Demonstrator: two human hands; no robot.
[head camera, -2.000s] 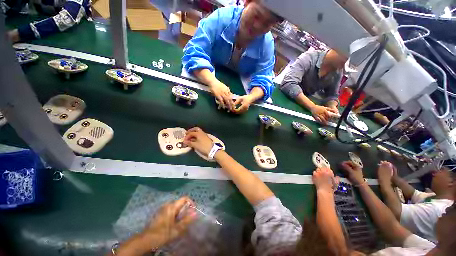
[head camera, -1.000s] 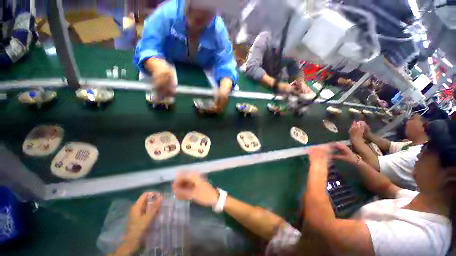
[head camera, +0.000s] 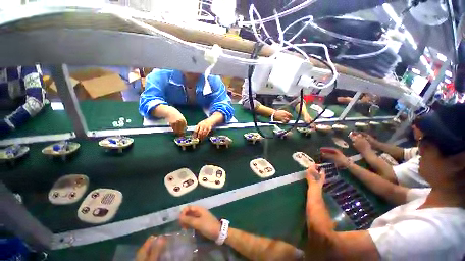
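My left hand (head camera: 152, 249) is at the bottom edge, blurred and partly cut off, with its fingers closed at a clear plastic sheet (head camera: 179, 246). My right hand (head camera: 200, 222), with a white watch on the wrist, is just above and right of it, fingers curled together near the front rail. Any small part in its fingertips is too small to tell. Two cream covers, a left one (head camera: 181, 182) and a right one (head camera: 212, 176), lie flat on the green belt beyond my right hand, close side by side. My right hand does not touch them.
More flat covers lie left (head camera: 100, 205) and right (head camera: 262, 167). Raised housings (head camera: 116, 143) line the far side. A metal rail (head camera: 127, 223) crosses before me. A blue bin (head camera: 14, 250) is lower left. A right neighbour's arm (head camera: 321, 209) is beside a black tray (head camera: 352, 201).
My right hand has moved from the covers on the belt back to beside my left hand. The view has turned right and tilted up. The neighbour's hands have moved over the front rail.
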